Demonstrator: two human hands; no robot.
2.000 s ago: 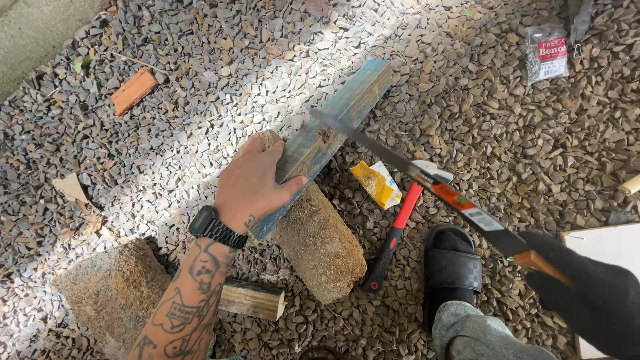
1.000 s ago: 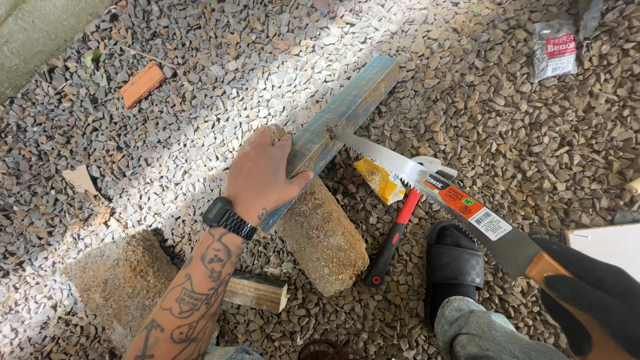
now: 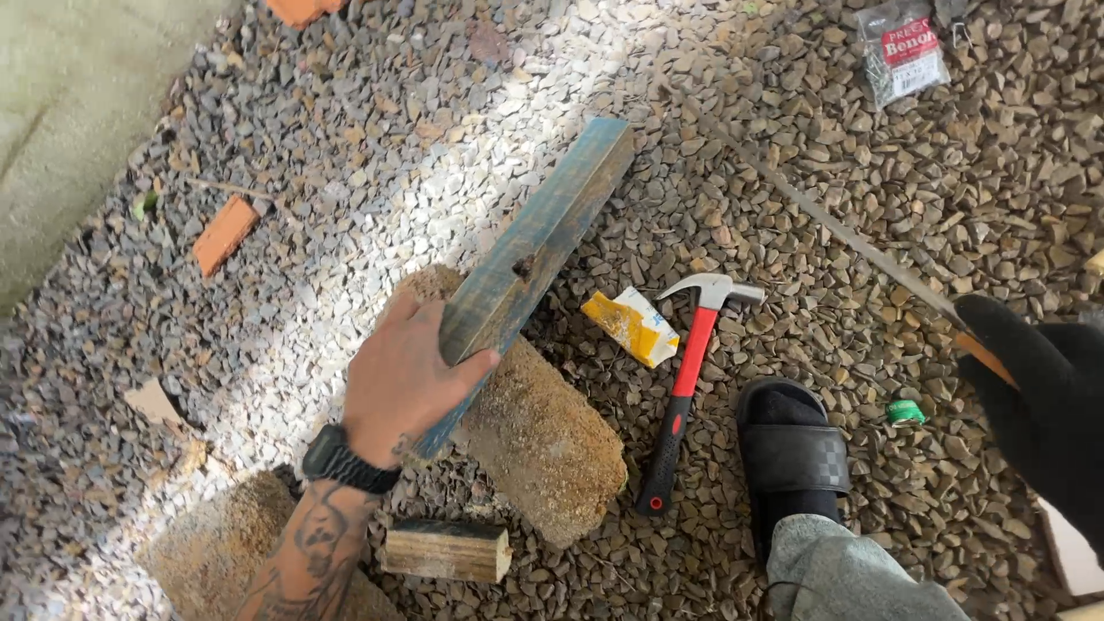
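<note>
My bare left hand [image 3: 410, 375], with a black watch at its wrist, grips the lower end of a blue-painted wooden beam [image 3: 539, 237]. The beam slants up to the right over a rough stone block [image 3: 552, 440] and has a dark damaged spot near its middle. On the right, my right hand [image 3: 1044, 388], in a black glove, is closed around the wooden handle of a pruning saw [image 3: 862, 246]. The saw's blade, seen nearly edge-on, points up to the left, apart from the beam.
A claw hammer [image 3: 690, 388] lies beside a torn yellow and white packet [image 3: 634, 326]. Near them is my sandalled foot [image 3: 793, 457]. Around lie a short wood offcut [image 3: 444, 550], another block [image 3: 224, 548], an orange brick piece [image 3: 226, 235] and a plastic bag of nails [image 3: 902, 53] on gravel.
The saw has come away from the beam to the right, and its blade has turned nearly edge-on. My left hand has stayed on the beam.
</note>
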